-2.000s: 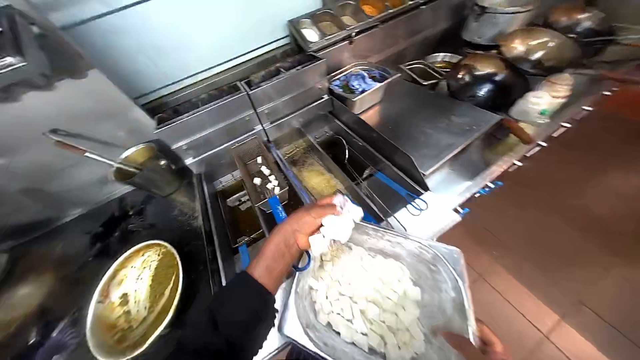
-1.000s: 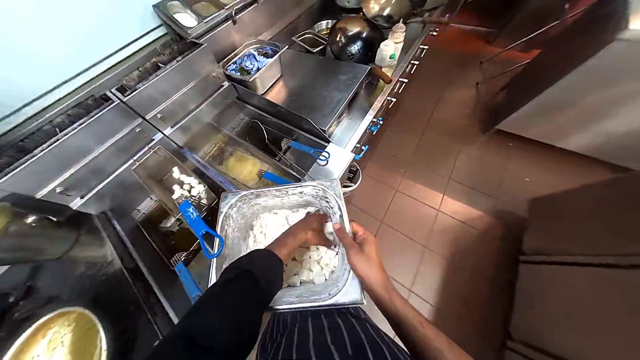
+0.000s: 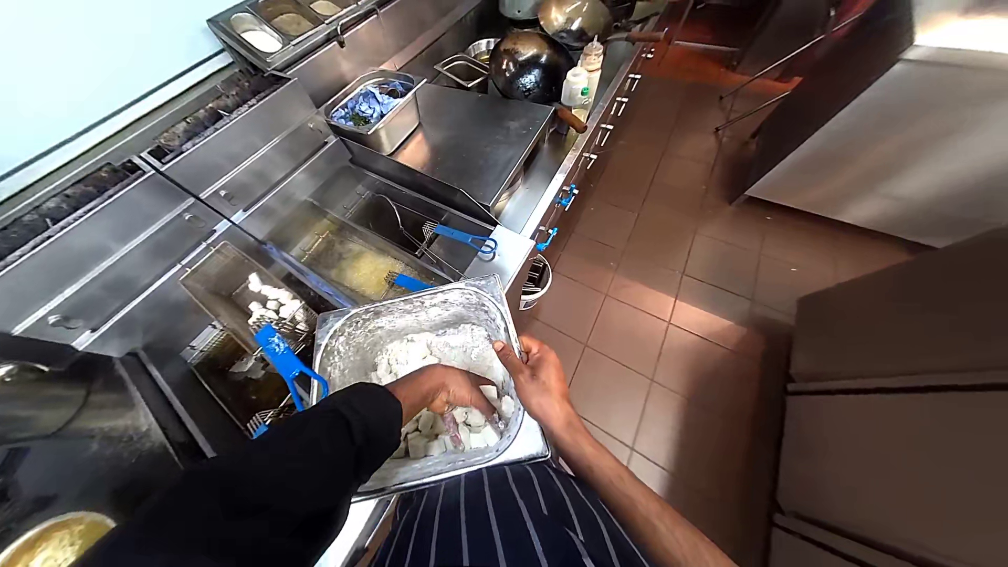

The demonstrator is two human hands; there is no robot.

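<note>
A square steel pan [image 3: 417,303] dusted with white powder holds a heap of white floured cubes [image 3: 425,445]. My left hand [image 3: 457,394], coming from a black sleeve, reaches down into the pan; its fingers are apart among the cubes, and their tips are partly hidden. My right hand [image 3: 539,378] grips the pan's right rim, thumb on top. Left of the pan, a wire fryer basket [image 3: 224,276] with a blue handle [image 3: 283,358] holds more white cubes [image 3: 276,303]. The pan rests close against the striped apron [image 3: 504,520].
Behind the pan is a fryer well with foaming oil [image 3: 362,268] and a blue-handled basket [image 3: 465,236]. Farther back stand a steel container with blue material [image 3: 374,106], a dark wok [image 3: 528,67] and squeeze bottles [image 3: 583,79]. A bowl [image 3: 63,539] sits lower left. Tiled floor [image 3: 630,323] lies right.
My left hand, earlier raised with white pieces at the pan's far edge beside the fryer, is now down among the cubes. My right hand remains at the pan's rim. The view has swung right.
</note>
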